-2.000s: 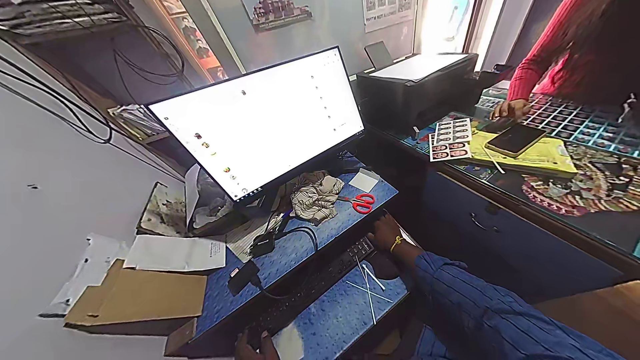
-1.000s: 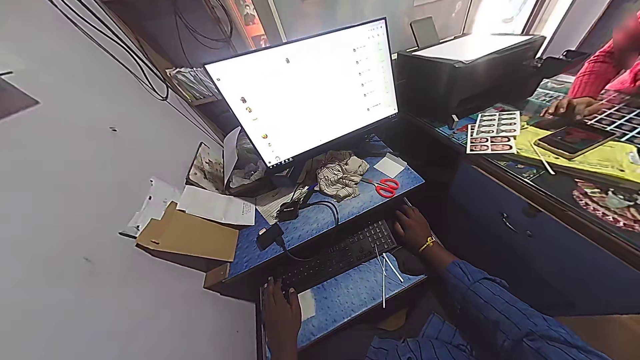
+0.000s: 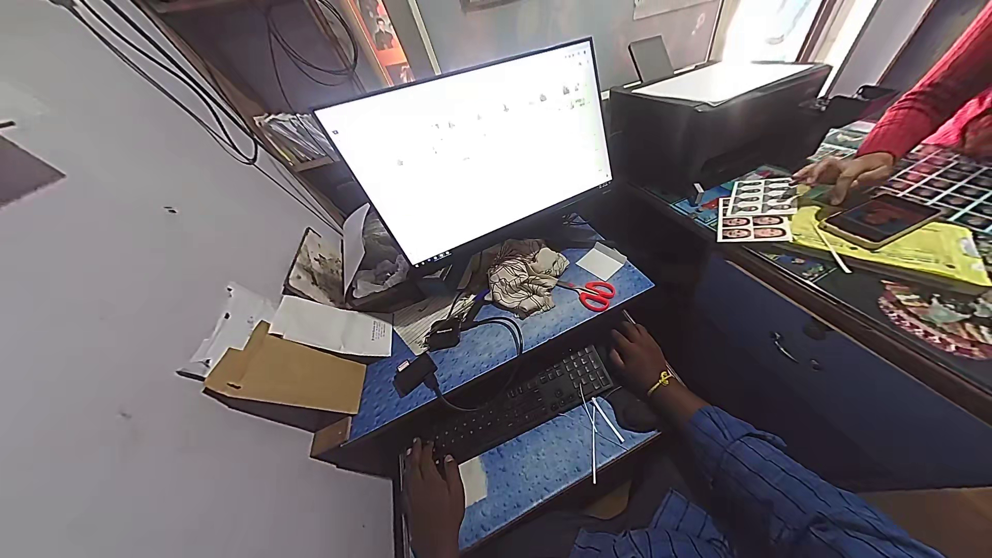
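My left hand (image 3: 434,492) rests at the left end of a black keyboard (image 3: 527,403), fingers apart, holding nothing. Just past the keyboard's right end is my right hand (image 3: 639,356), a yellow thread at its wrist; what lies beneath its fingers cannot be made out. A black mouse (image 3: 634,411) lies below that hand. Thin white strips (image 3: 594,442) lie across the tray by the keyboard. On the blue desktop above are red-handled scissors (image 3: 595,296), a crumpled cloth (image 3: 527,280) and a black adapter (image 3: 416,375) with its cable. Behind them stands a lit monitor (image 3: 473,155).
A black printer (image 3: 721,116) stands right of the monitor. On the glass counter are photo sheets (image 3: 756,225), a phone (image 3: 882,220) and a yellow packet (image 3: 953,252). Another person's hand (image 3: 845,174) reaches over them. Brown envelopes (image 3: 294,376) jut out at the desk's left side.
The other person's hand has moved over to the photo sheets, and one sheet now overlaps the other. The monitor shows a different layout. My hands remain near the keyboard's two ends.
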